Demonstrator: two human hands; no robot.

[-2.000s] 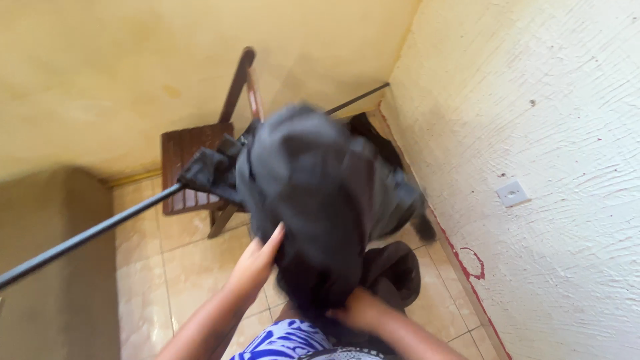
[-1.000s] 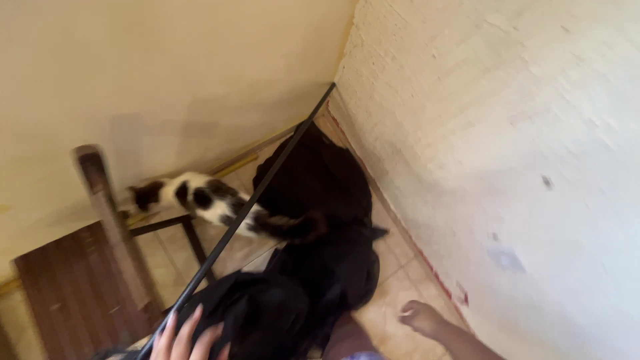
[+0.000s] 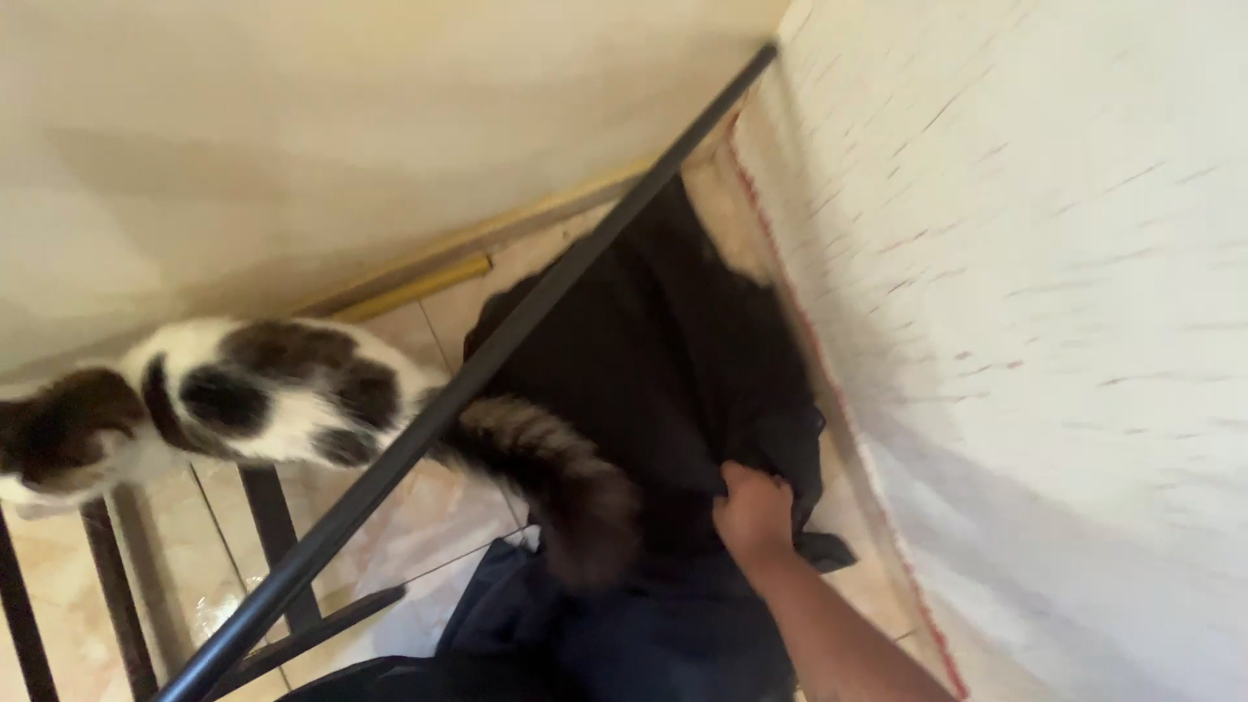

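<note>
My right hand [image 3: 756, 512] has its fingers closed on a black cloth garment [image 3: 634, 361], which lies spread on the tiled floor near the corner. A dark metal rod [image 3: 531, 312] slants over the garment from the lower left up to the corner of the walls. Nearer me, dark navy fabric [image 3: 653, 624] bunches at the bottom of the view. A white and dark-patched cat [image 3: 283, 390] stands left of the garment, its bushy tail reaching beneath the rod and over the black cloth. My left hand is out of view.
Dark chair parts [image 3: 278, 546] are at the lower left, below the cat. A yellow strip [image 3: 419, 288] lies along the foot of the back wall [image 3: 341, 117]. The textured white wall [image 3: 1053, 292] rises close on the right.
My right hand, apart from the cloth one second ago, now grips the black garment. My left hand has left the view. The cat has moved left, and the view is closer to the floor.
</note>
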